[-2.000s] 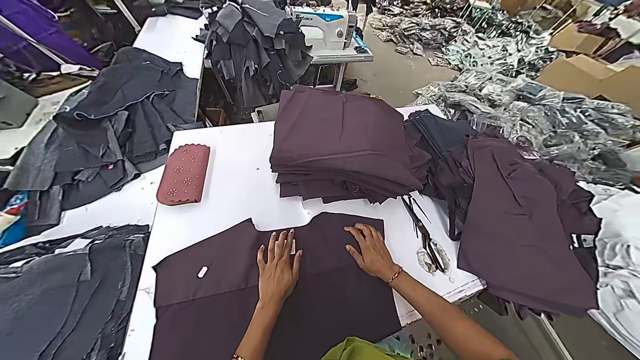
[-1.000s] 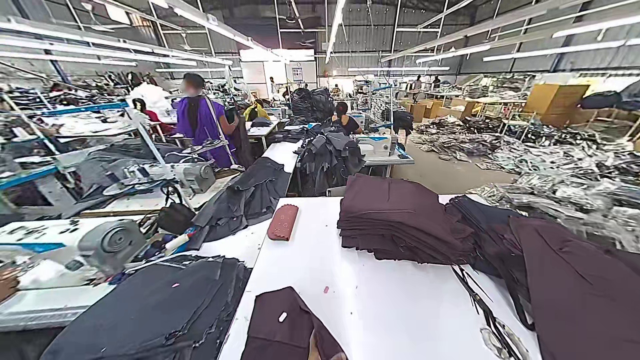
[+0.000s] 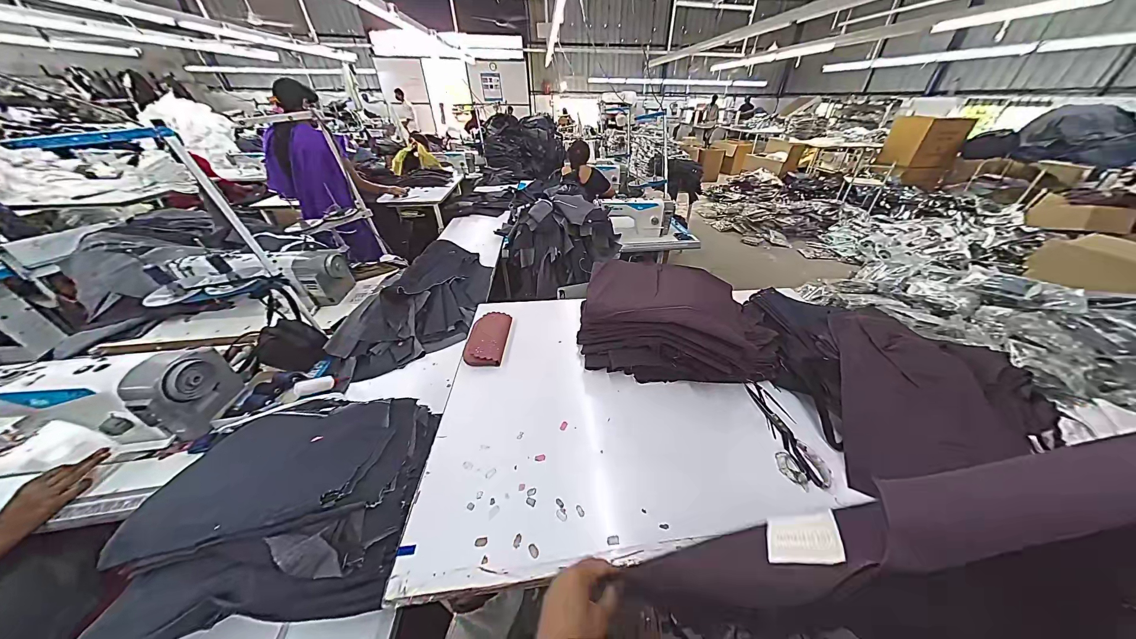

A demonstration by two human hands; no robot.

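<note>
At the bottom centre, my left hand [image 3: 579, 602] pinches the left end of a dark maroon fabric piece [image 3: 985, 524], which stretches off to the right past the table's near edge. A white label [image 3: 806, 539] bearing writing lies on this piece. My right hand is out of view. A folded stack of maroon fabric pieces [image 3: 666, 324] sits at the back of the white table [image 3: 639, 461]. To its left lies a reddish scalloped case [image 3: 487, 339]. Thread snips or small scissors [image 3: 803, 463] with cords lie right of centre, beside more draped maroon fabric [image 3: 923, 390].
Small coloured chips [image 3: 532, 497] are scattered over the table. Dark grey fabric [image 3: 257, 488] is piled on the left, near a sewing machine [image 3: 124, 395] and a co-worker's hand [image 3: 58, 488]. Plastic-wrapped bundles [image 3: 958, 284] cover the floor at the right.
Two seconds ago both my hands lay on maroon fabric spread on the table; that fabric is off the tabletop. The view has tilted up. My left hand now holds maroon fabric at the near edge.
</note>
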